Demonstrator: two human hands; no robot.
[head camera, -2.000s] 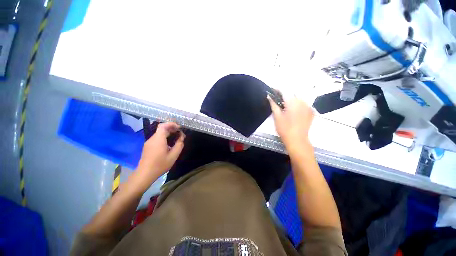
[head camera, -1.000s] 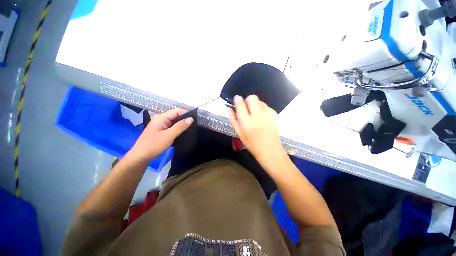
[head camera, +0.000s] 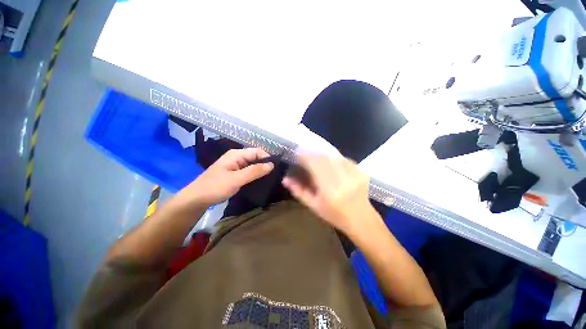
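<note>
A black curved cut piece (head camera: 353, 115) lies flat on the white table, beyond my hands. My left hand (head camera: 234, 175) is at the table's front edge and pinches a small black piece (head camera: 276, 158) between thumb and fingers. My right hand (head camera: 331, 186) is just to the right of it, over the table edge, and is motion-blurred. A dark blurred shape shows at its fingers, and I cannot tell whether it holds snips or cloth.
The white sewing machine (head camera: 523, 77) stands at the right, with joined black pieces (head camera: 511, 177) and an orange-red item (head camera: 534, 199) near it. A printed ruler (head camera: 212, 122) runs along the front edge. A blue crate (head camera: 132, 144) is below left; dark cloth (head camera: 472, 270) is below right.
My right hand has moved from the curved cut piece toward my left hand at the table edge. The small black piece is in my left fingers. The whole view has shifted slightly.
</note>
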